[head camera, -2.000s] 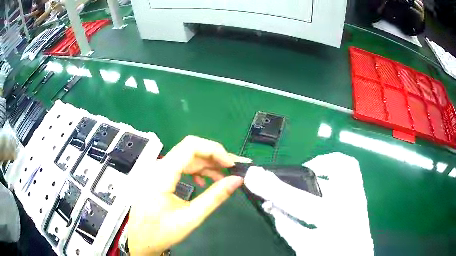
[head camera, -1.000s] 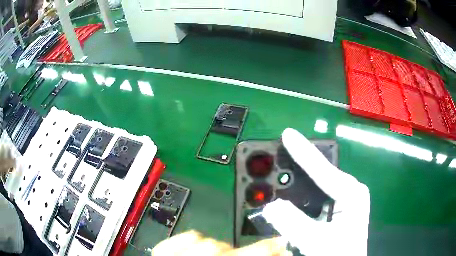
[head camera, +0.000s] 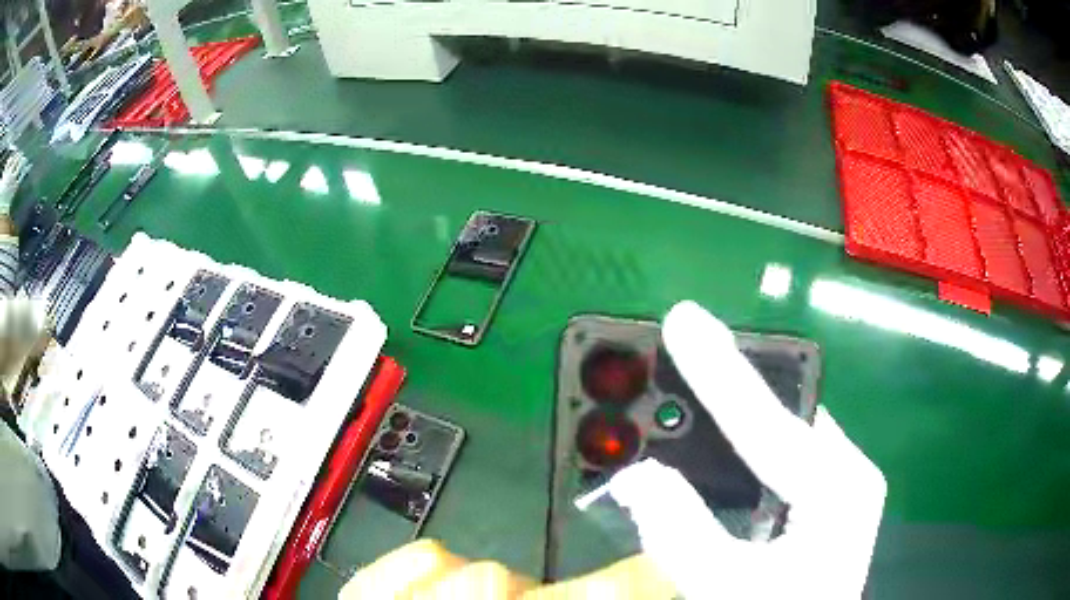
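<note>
A black phone housing (head camera: 733, 475) is held up close to the camera, its camera end upward with two large reddish round holes and a smaller hole. My right hand (head camera: 763, 492), in a white glove, holds it, with fingers across its face; a small pale strip (head camera: 595, 497) shows at a fingertip. My bare left hand (head camera: 505, 577) is at the bottom edge, partly cut off, by the housing's lower end; its exact hold is hidden. A second housing (head camera: 493, 243) lies on the green surface beyond, and a third housing (head camera: 405, 451) lies to the left.
A white blister tray (head camera: 88, 387) with several black housings is at left, over a red tray edge (head camera: 340, 481). A divided red tray (head camera: 927, 188) lies at right. A large off-white machine (head camera: 563, 29) stands at the back. Another person's sleeve (head camera: 18, 469) shows at far left.
The held housing has turned from edge-on to face the camera, and my left hand has dropped to the bottom edge. The housing lying beyond has shifted left along the green surface.
</note>
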